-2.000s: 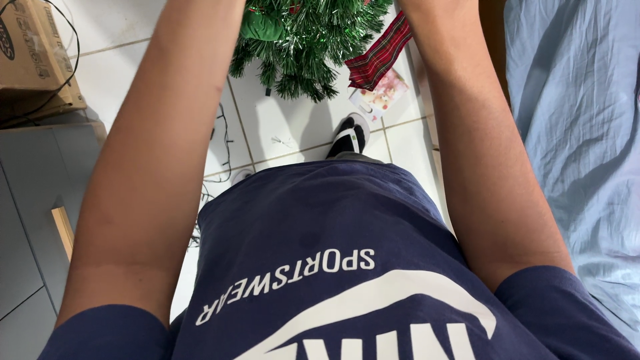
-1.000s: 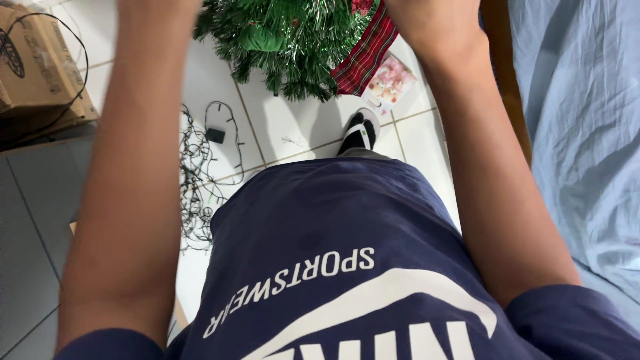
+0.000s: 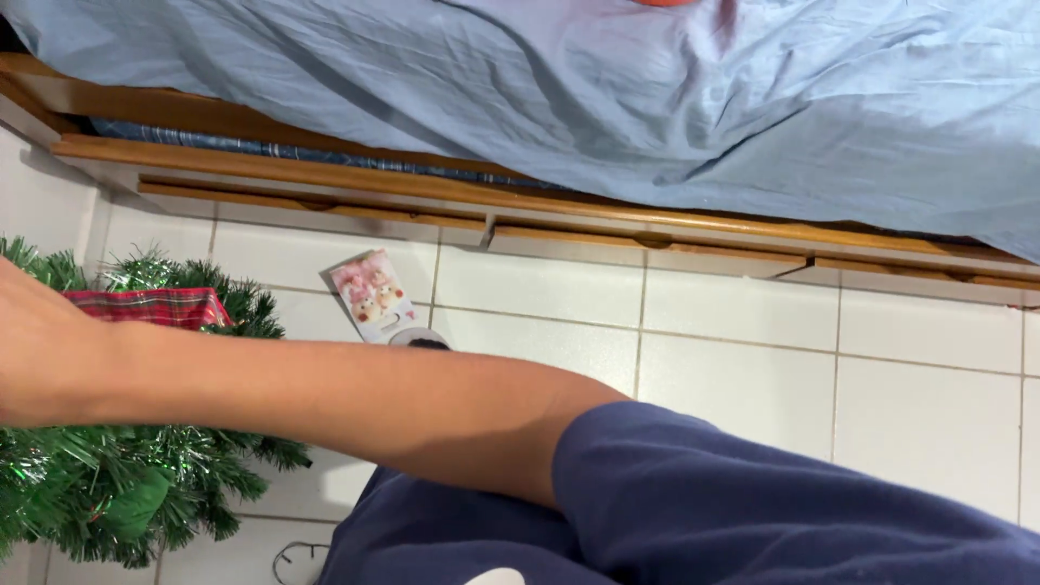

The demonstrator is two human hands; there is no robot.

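Observation:
My right hand is cut off by the left edge of the view, with its wrist over an artificial Christmas tree trimmed with shiny tinsel. Its fingers are out of sight, so whether it holds anything does not show. Close beside the wrist lies a red plaid ribbon on the green branches. A green leaf-like ornament sits lower on the tree. My left hand is outside the view.
A wooden bed frame with drawers runs across the view, a blue sheet hanging over it. On the white tiled floor lies a printed card beside my shoe. A dark cable shows at the bottom.
The view has swung strongly toward the bed. My left arm, seen in both earlier frames, is out of view now, as are the cardboard box and the tangled string of lights.

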